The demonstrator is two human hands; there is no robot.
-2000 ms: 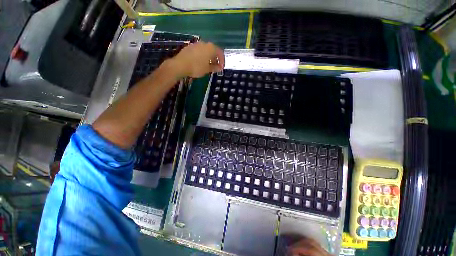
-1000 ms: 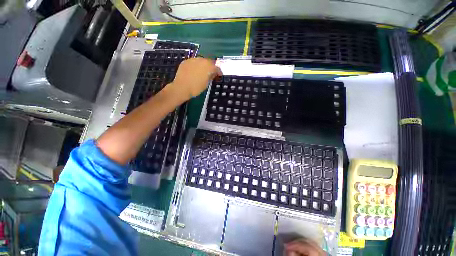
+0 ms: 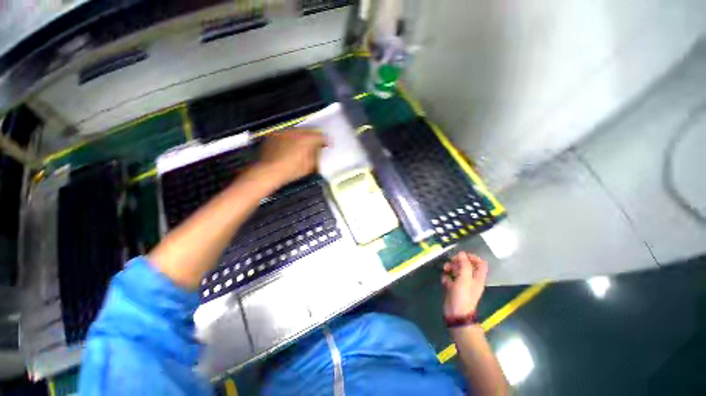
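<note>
The frame is blurred. My left hand reaches over the right end of the rear pocket tray, its fingertips at the white paper sheet. Whether it holds anything is too blurred to tell. The front pocket tray lies on a metal plate, with a double row of small pale squares along its front side. My right hand, with a dark red band at the wrist, is off the bench's front edge, fingers bent. I cannot tell if it holds something.
A cream-yellow calculator lies right of the front tray, beside dark packing tubes. Another black tray is at the right, others at the rear and left. A green-and-white cup stands at the rear corner.
The view has swung right. My left hand has moved from the rear tray's left corner to its right end. My right hand has moved from the plate's front to beyond the bench edge.
</note>
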